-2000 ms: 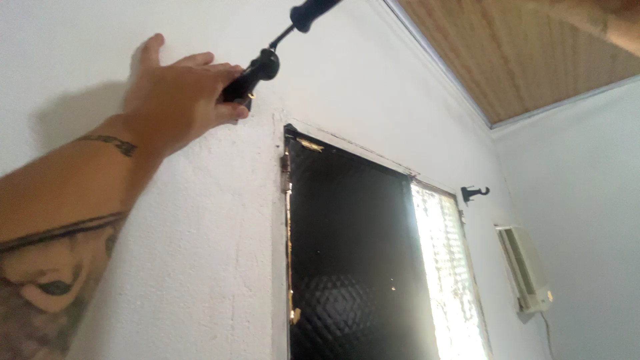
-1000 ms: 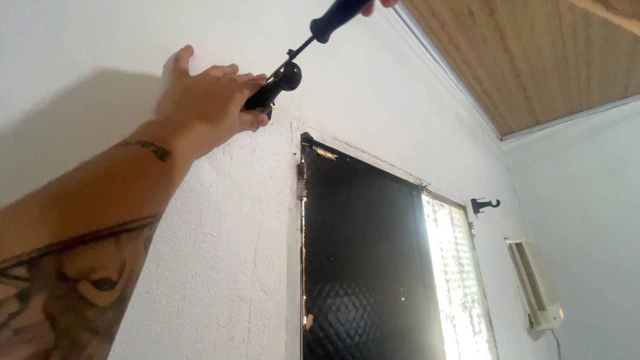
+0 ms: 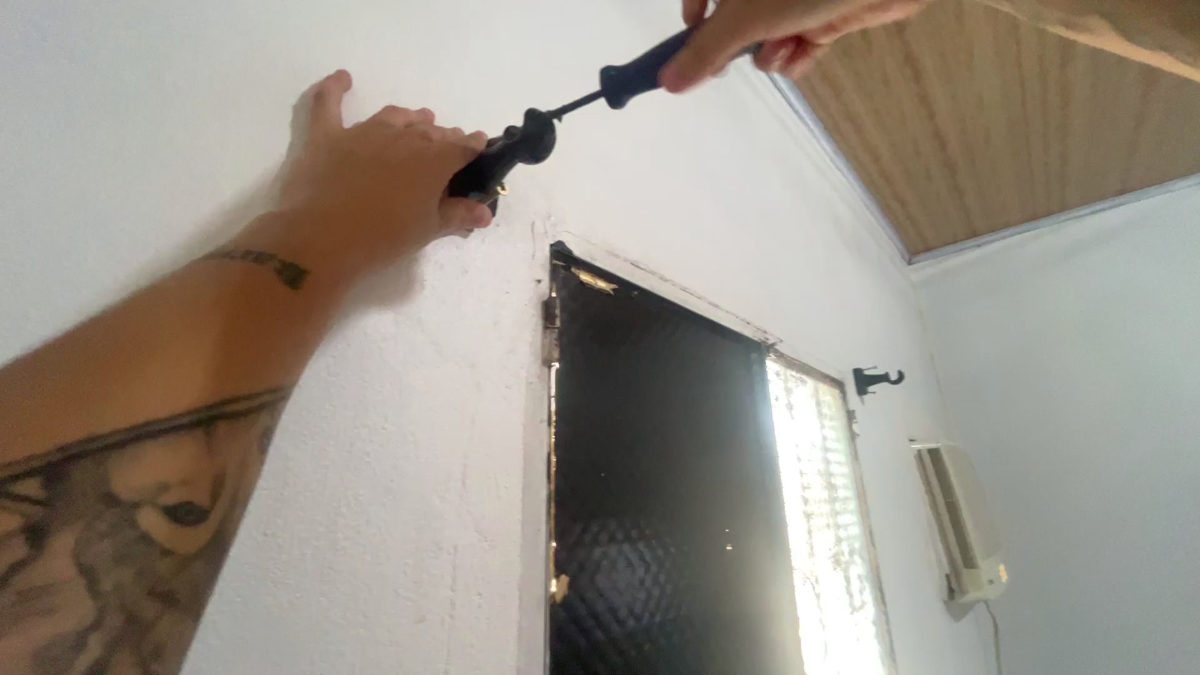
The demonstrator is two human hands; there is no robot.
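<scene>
My left hand holds a black curtain rod bracket against the white wall, above and left of the window's upper left corner. A small brass-coloured screw or hook shows at the bracket's lower side. From the upper right, my right hand grips the dark handle of a screwdriver. The shaft slants down left, and its tip meets or overlaps the bracket's rounded end; exact contact cannot be told.
Below is a window with a dark panel and a bright glazed part. A second black bracket is fixed right of it. Farther right, a beige wall-mounted unit has a cord. A wood-look ceiling spans the upper right.
More of my right hand has come into view on the screwdriver handle. My left hand stays at the bracket on the wall.
</scene>
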